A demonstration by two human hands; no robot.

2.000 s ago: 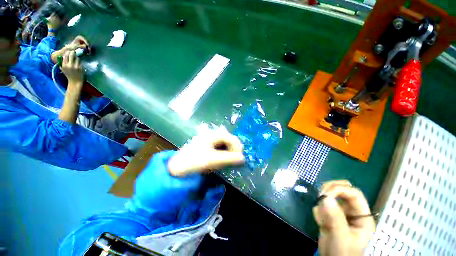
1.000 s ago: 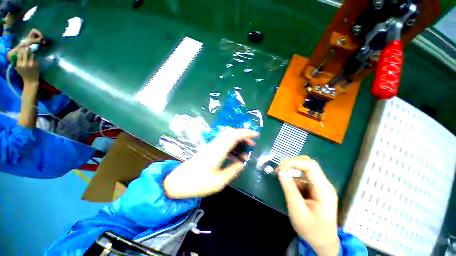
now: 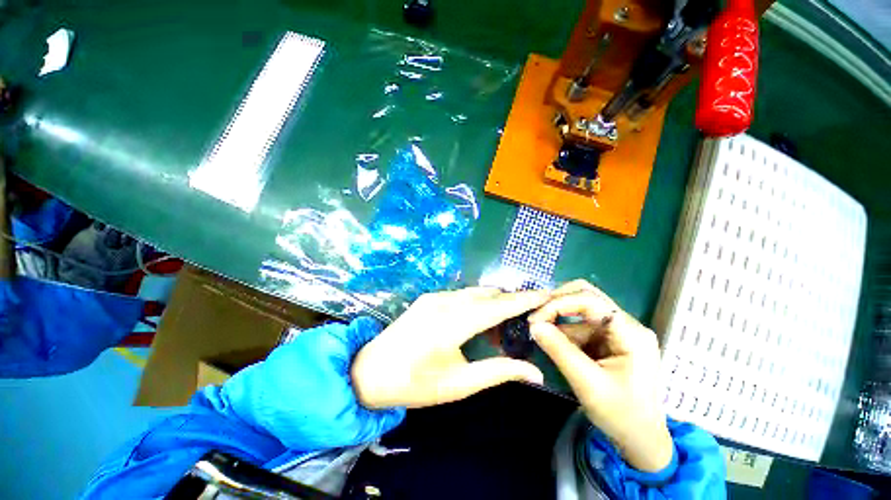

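My left hand (image 3: 445, 350) is bare and holds a small black housing (image 3: 516, 337) between thumb and fingers at the bench's near edge. My right hand (image 3: 601, 361) meets it from the right, its thumb and fingertips at the housing. A thin dark tip shows at the right fingers; I cannot tell what it belongs to. The grid sheet (image 3: 535, 244) lies just beyond the hands, below the orange press jig (image 3: 503, 161). A black nest (image 3: 578, 161) sits on the jig's base.
The red clamp handle (image 3: 729, 73) stands upright at the jig. A white foam tray (image 3: 772, 293) with rows of slots is at right. A clear bag with blue film (image 3: 415, 229) and a white strip sheet (image 3: 262, 117) lie left. A cardboard box (image 3: 210, 337) is below the bench edge.
The view has shifted right. My hands have come together, and the black housing now sits between them. The right hand has moved away from the foam tray.
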